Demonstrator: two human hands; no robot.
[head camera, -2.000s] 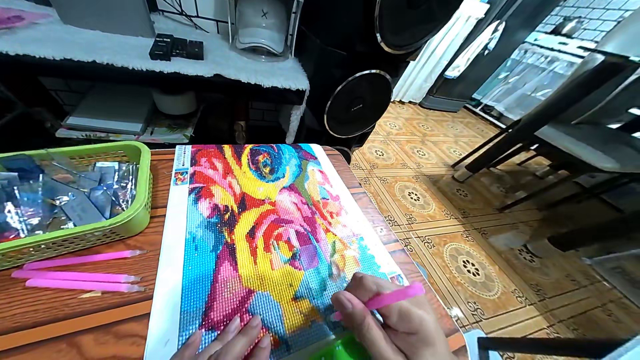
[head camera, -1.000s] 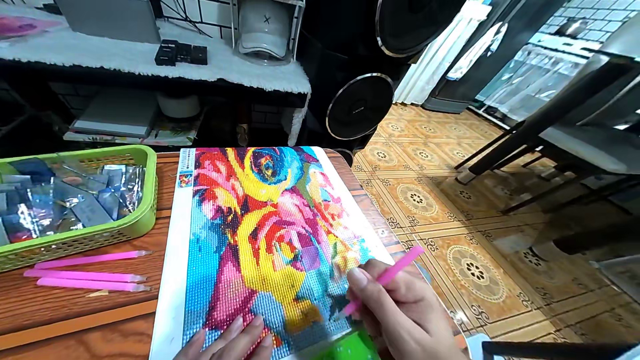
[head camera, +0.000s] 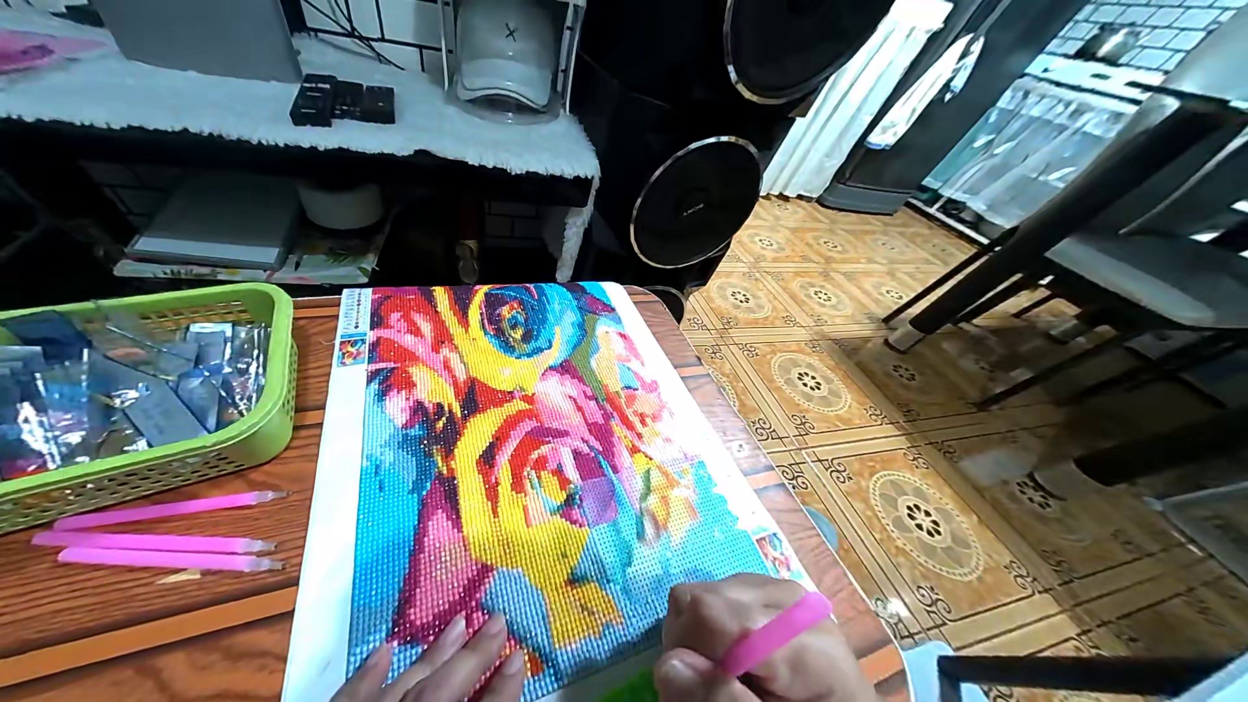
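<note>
A diamond painting canvas (head camera: 526, 429) of bright, rose-like flowers lies flat on the wooden table. On its lower right part, my right hand (head camera: 756, 639) grips a pink applicator pen (head camera: 780, 634), whose tip is hidden under the hand. My left hand (head camera: 444, 668) rests flat on the canvas at its lower left, fingers slightly apart, holding nothing. Part of a green object (head camera: 634, 687) shows at the bottom edge beside my right hand. Three more pink pens (head camera: 166, 560) lie on the table left of the canvas.
A green plastic basket (head camera: 278, 380) with several small clear bags stands at the left. Behind the table are a shelf with a white fluffy cover (head camera: 195, 112) and a black speaker (head camera: 697, 200). A chair (head camera: 1160, 263) stands on the tiled floor (head camera: 829, 390) at the right.
The pink pen was tilted up with its tip showing in the earlier frames; my right hand has since turned over it and moved lower. My left hand stays on the canvas.
</note>
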